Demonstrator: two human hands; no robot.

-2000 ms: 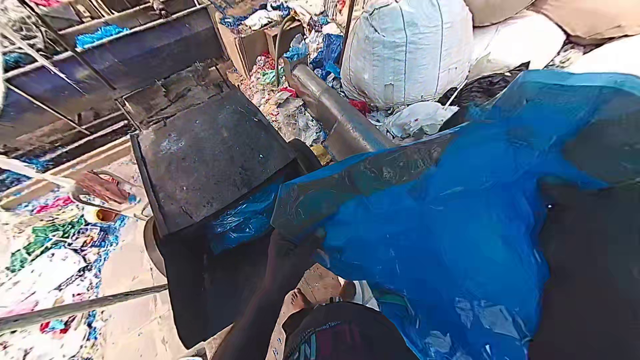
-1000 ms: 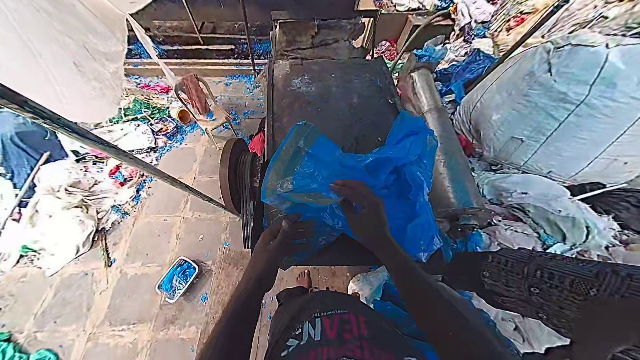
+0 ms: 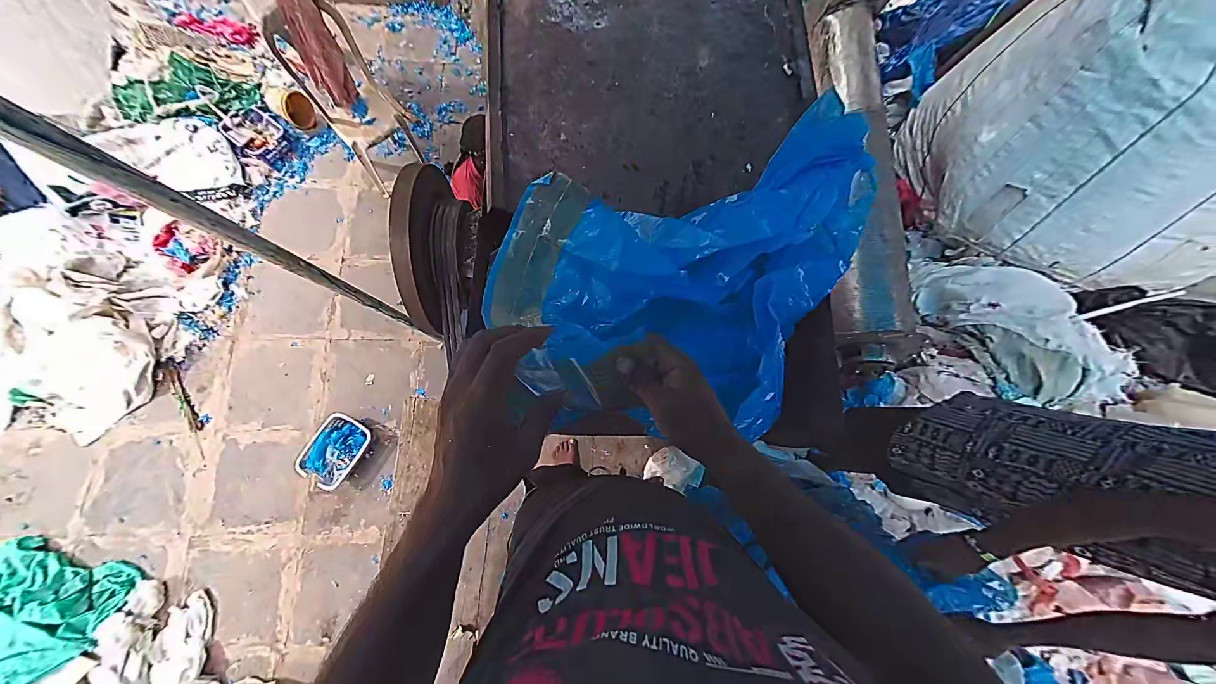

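Note:
A crumpled blue plastic sheet or bag lies across the near end of a dark metal machine table, with a clear, brownish band along its left end. My left hand holds the near left edge of the plastic, its fingertips partly hidden by shadow. My right hand pinches the near edge a short way to the right, thumb and fingers closed on it. Between the two hands a bit of clear film is stretched.
Left of the table are a belt-driven wheel and a slanting pole. A tub of blue scraps stands on the paving. A metal cylinder, a large white sack and another person's arms are at the right.
The blue plastic, spread out at the right two seconds ago, now lies bunched on the table. My right hand has gone from resting on it to pinching its near edge. The view has swung and come nearer.

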